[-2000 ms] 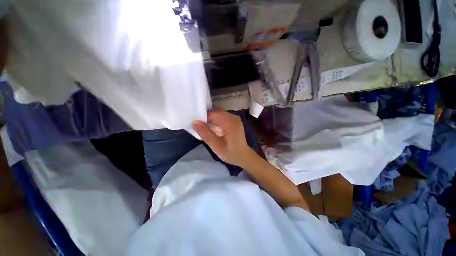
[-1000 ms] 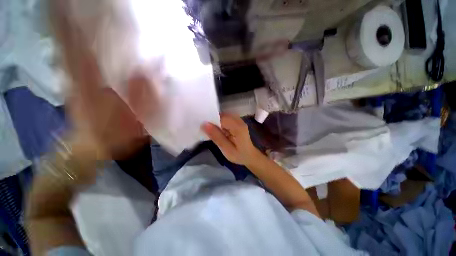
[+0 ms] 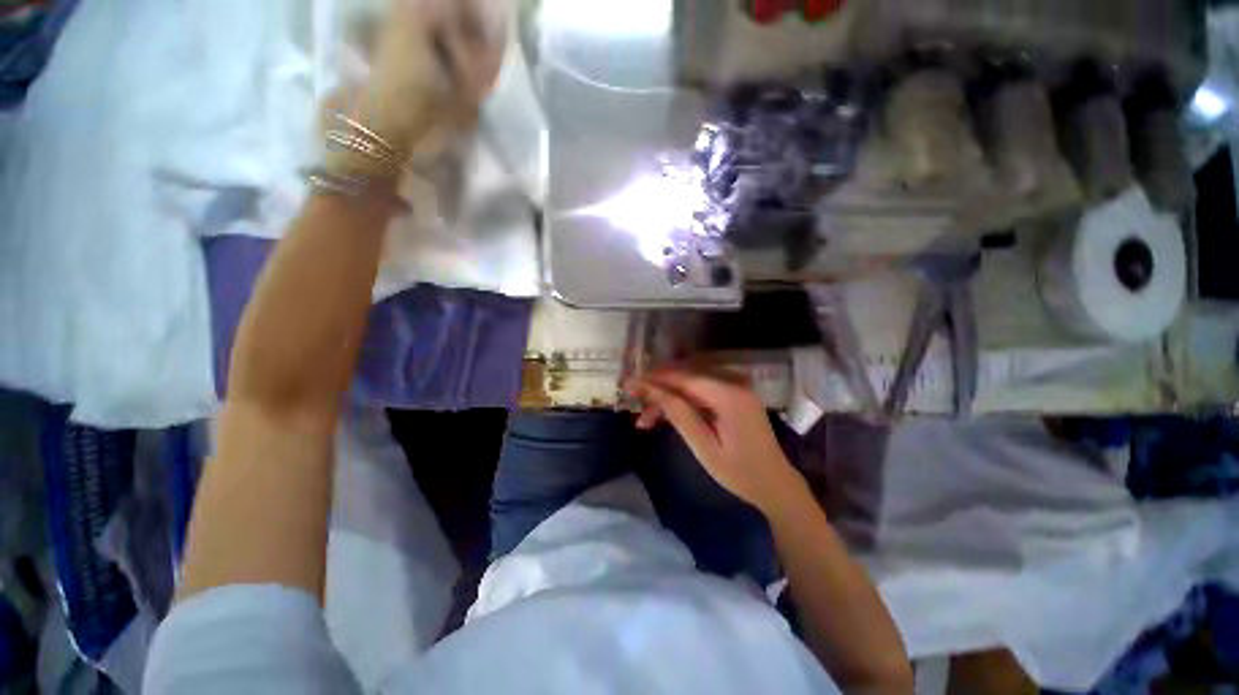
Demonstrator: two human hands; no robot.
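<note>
White garment pieces lie over the table on the left. My left hand is blurred at the top, over white cloth; whether its fingers grip the cloth is unclear. My right hand is at the table's front edge, fingers loosely bent and slightly apart, with no cloth seen in it. The sewing machine's pale plate is bare in front of the brightly lit needle area. A small white label strip hangs at the edge, right of my right hand.
A grey two-legged tool and a white roll are on the right. A purple cloth covers the table's front left. White cloth hangs below the right edge. A blue lattice crate is lower left.
The white piece has left the machine plate and my right hand. My left hand has moved up and away over the cloth on the left. The view has shifted, showing more of the machine.
</note>
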